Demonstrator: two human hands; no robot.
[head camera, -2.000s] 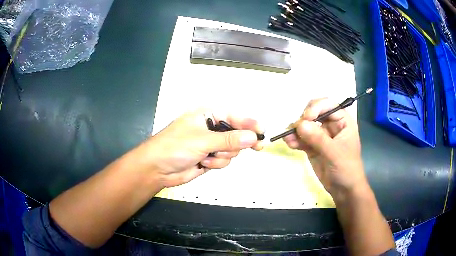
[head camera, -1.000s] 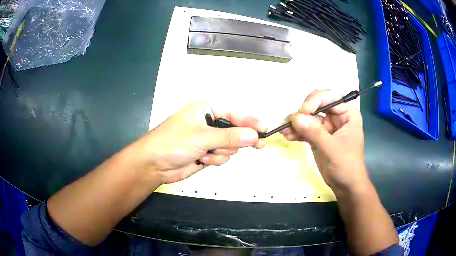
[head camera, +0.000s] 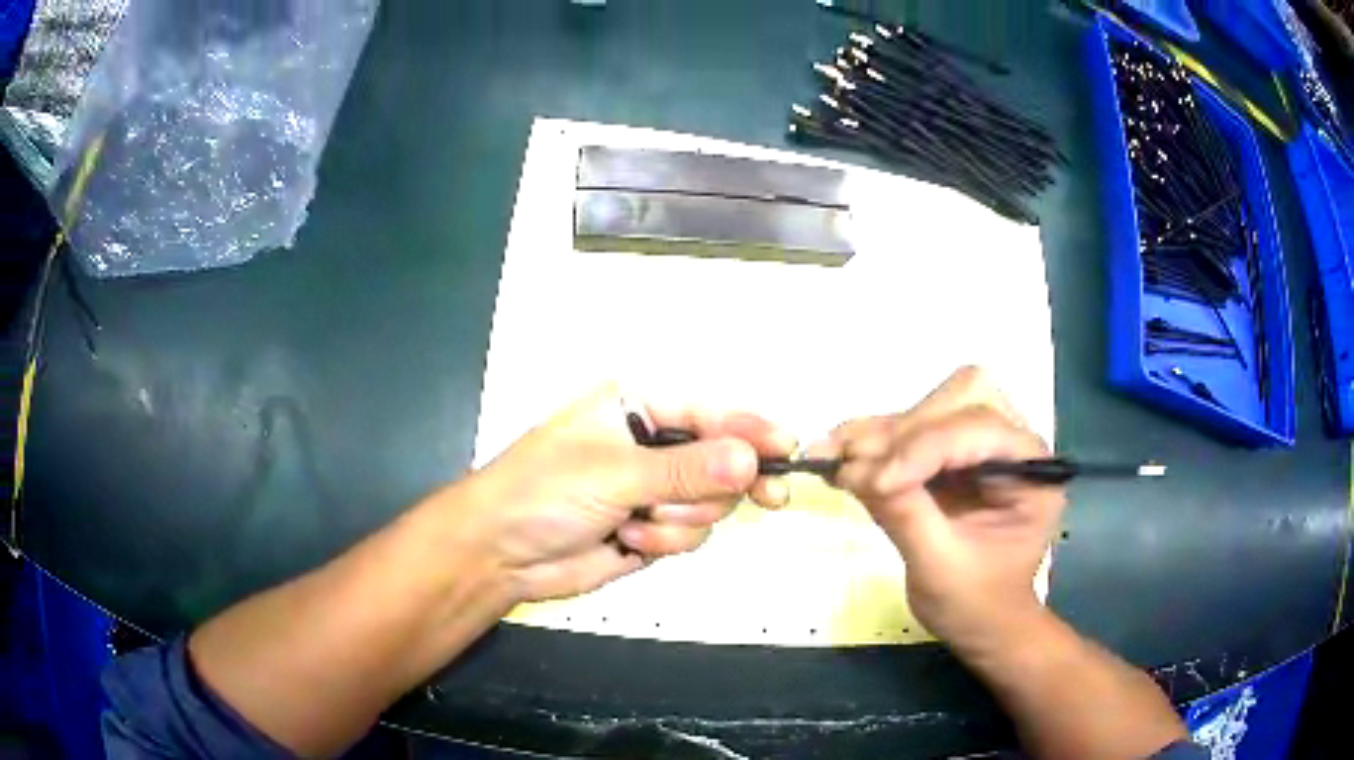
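Observation:
My left hand (head camera: 639, 483) holds a small black sleeve (head camera: 772, 466) between thumb and index finger. More small black sleeves (head camera: 653, 432) show in its palm. My right hand (head camera: 950, 490) grips a thin black cable assembly (head camera: 1028, 471), held nearly level, with its thicker section and pale tip pointing right. The cable's left end meets the sleeve at my left fingertips; how far it sits inside is hidden. Both hands are above the white work sheet (head camera: 698, 334). My right hand is slightly blurred.
A grooved metal block (head camera: 713, 223) lies on the sheet's far part. A cable pile (head camera: 936, 112) lies at the sheet's top right corner. A blue parts bin (head camera: 1126, 297) with black cables stands at right. A clear plastic bag (head camera: 208, 164) lies at far left on the green mat (head camera: 342, 327).
The cable's left end has come against the sleeve, closing the gap. My right hand has turned the cable from slanted to nearly level. The background sits lower in view than a second ago.

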